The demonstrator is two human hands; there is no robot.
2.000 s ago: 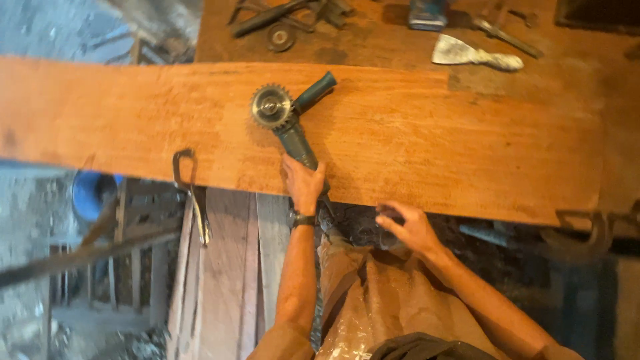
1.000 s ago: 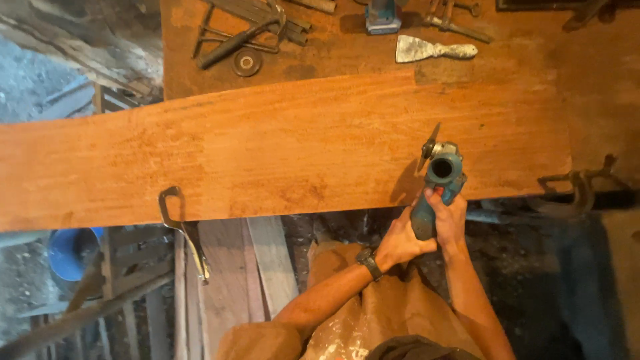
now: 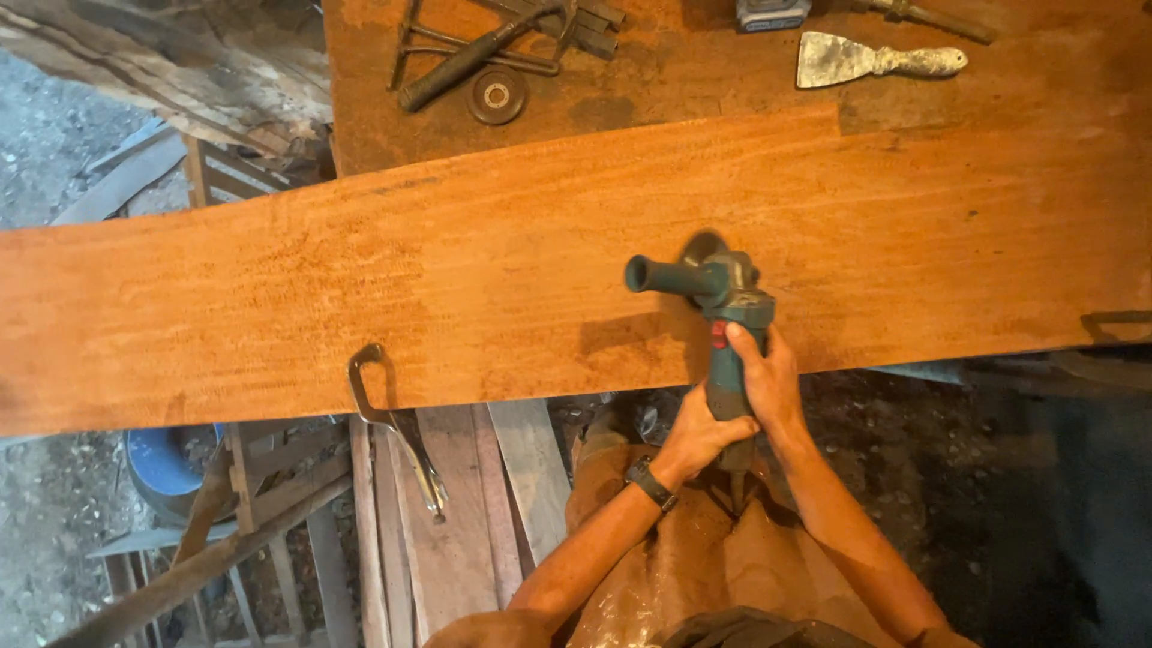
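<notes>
A green angle grinder (image 3: 740, 301) is held over the near half of a long wooden board (image 3: 504, 270), its side handle pointing left. Its disc shows at the head's upper left, blurred. My left hand (image 3: 702, 432), with a watch on the wrist, grips the rear of the body. My right hand (image 3: 765, 373) holds the body from the right, its thumb beside the red switch. Whether the disc touches the board I cannot tell. Locking C-clamp pliers (image 3: 396, 423) grip the board's near edge on the left.
Across the board, a workbench (image 3: 630, 99) carries a putty knife (image 3: 837, 61), a grinding disc (image 3: 498, 94), a hammer-like tool (image 3: 477, 58) and a battery pack (image 3: 772, 13). Another clamp (image 3: 1116, 324) is at the right edge. Planks (image 3: 450, 504) and a blue bucket (image 3: 171, 459) lie below left.
Two seconds ago only my left hand held the grinder, with its toothed disc facing up. Both hands now hold it, and its head has turned since one second ago, with the side handle now pointing left.
</notes>
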